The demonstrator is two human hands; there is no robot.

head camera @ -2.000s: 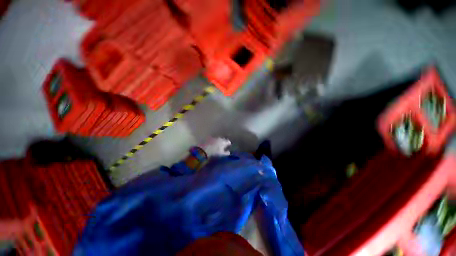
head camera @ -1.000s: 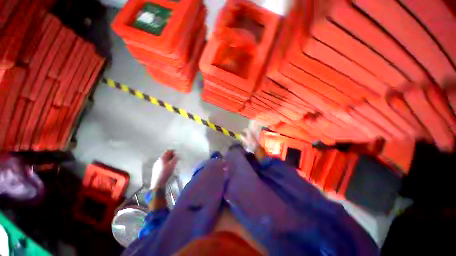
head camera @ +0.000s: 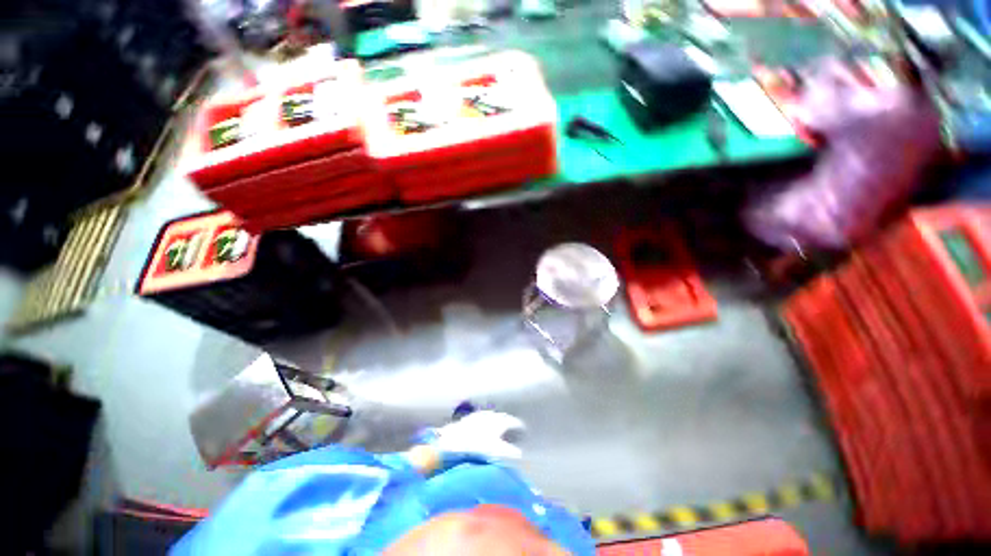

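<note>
My left hand [head camera: 478, 436], in a white glove, is low in the middle in front of my blue clothing. It is small and blurred, the fingers point right, and whether it holds anything cannot be told. My right hand is not in view. Two stacks of red foam trays, a left one [head camera: 285, 163] and a right one [head camera: 467, 152], stand side by side on the green bench [head camera: 641, 150]. Their top trays show green boards in the pockets.
A round stool [head camera: 577, 276] stands before the bench, with a red tray [head camera: 668, 293] on the floor beyond it. A metal-legged stool [head camera: 255, 407] is at left. Tall red tray stacks [head camera: 869, 369] stand at right. A person's pink-purple sleeve [head camera: 858, 163] is at the bench.
The view has swung from the stacked trays and striped floor line to the green bench. My right hand has left the picture, and my left hand now lies across the front of my body.
</note>
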